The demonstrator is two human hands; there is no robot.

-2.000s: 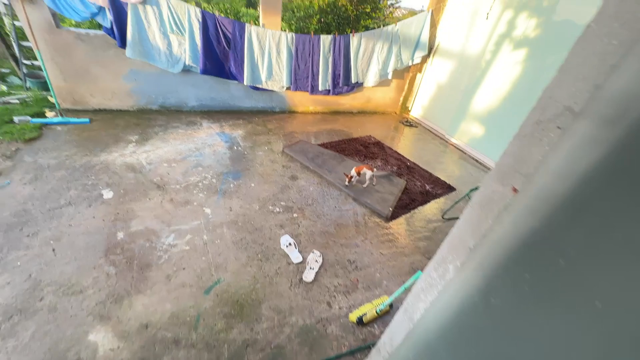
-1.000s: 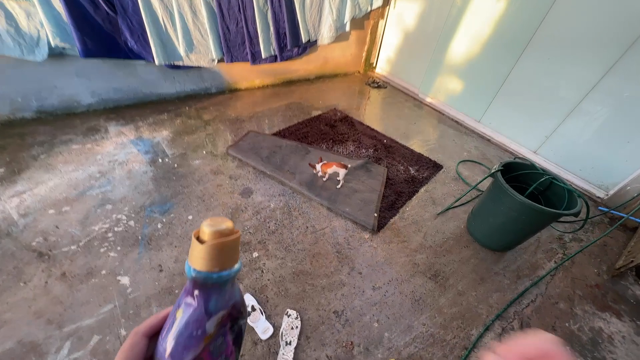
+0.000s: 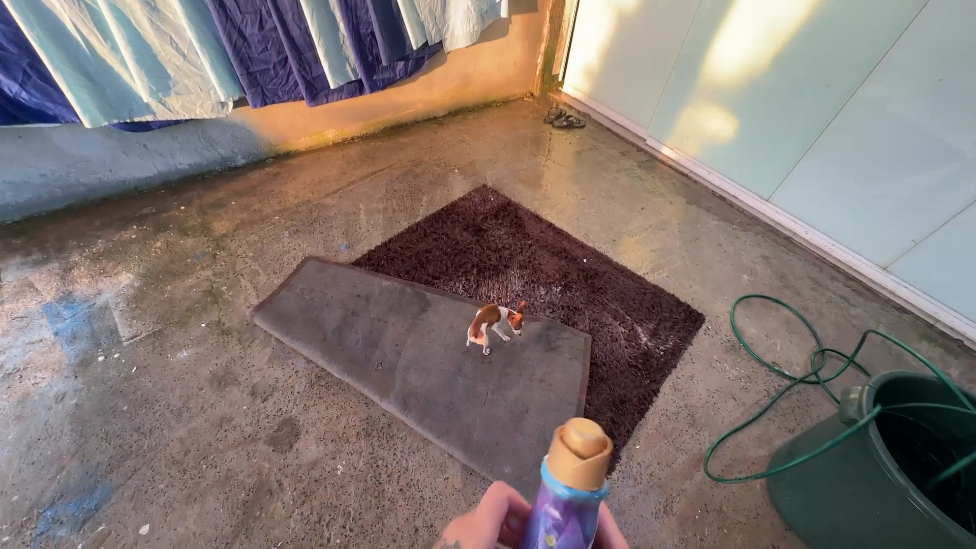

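A purple plastic bottle [image 3: 566, 507] with a gold cap stands upright at the bottom centre, its lower part out of frame. My left hand [image 3: 488, 520] grips it from the left. Skin shows at the bottle's right side, but whether it belongs to my right hand or to left fingers is unclear. Beyond the bottle a dark brown shaggy rug [image 3: 526, 244] lies on wet concrete, its near part folded over with the grey backing [image 3: 396, 343] up. A small brown and white dog [image 3: 492, 324] stands on the backing, head lowered to the right.
At the lower right stands a dark green bucket [image 3: 827, 488] with a green hose [image 3: 762, 370] looped beside and into it. Dark sandals [image 3: 564, 118] lie by the far corner. Blue and pale cloths [image 3: 259, 53] hang along the back wall; a pale panelled wall [image 3: 846, 152] borders the right.
The bottle has come into view since the oldest frame and now sits farther right. The dog has turned from facing left to facing right. The view has shifted, and the white flip-flops have left it.
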